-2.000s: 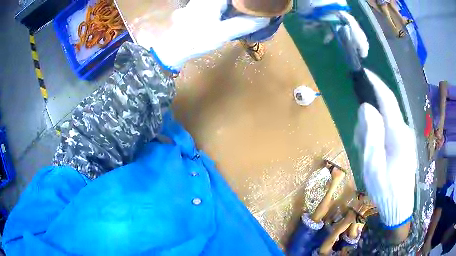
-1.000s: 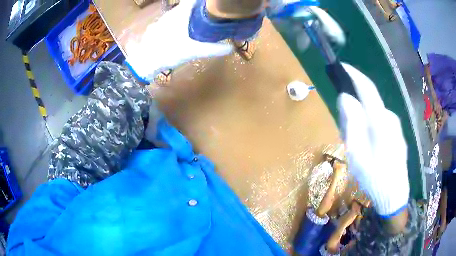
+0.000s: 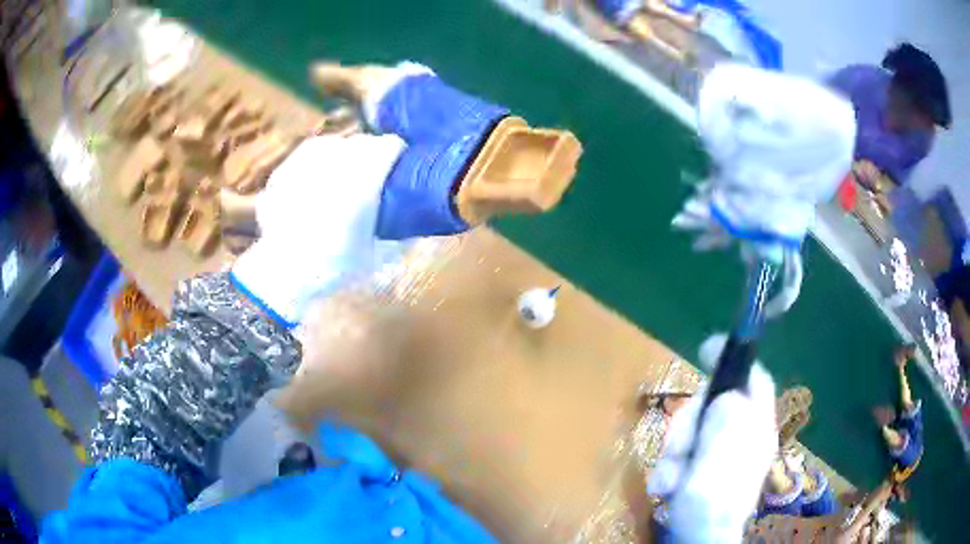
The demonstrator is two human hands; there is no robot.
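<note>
My left hand (image 3: 319,218), in a white glove with a blue cuff, holds a figurine lower body (image 3: 436,149) in blue shorts over the bench and belt edge. A tan waist insert (image 3: 521,168) sits in its waist opening, its open box side facing out. My right hand (image 3: 723,452), gloved in white, is shut on the black handle of a hammer (image 3: 776,159) whose head is wrapped in white cloth. The hammer head is raised, apart from the insert.
A glue bottle (image 3: 537,307) stands on the tan bench (image 3: 511,393). More tan inserts (image 3: 197,159) are heaped at the upper left. Other leg assemblies (image 3: 798,489) lie at the lower right. A green conveyor belt (image 3: 606,250) runs alongside. People are across the belt.
The view has shifted, showing the insert heap. The lower body is now seen whole with its waist facing right. The hammer head has come up and away from it.
</note>
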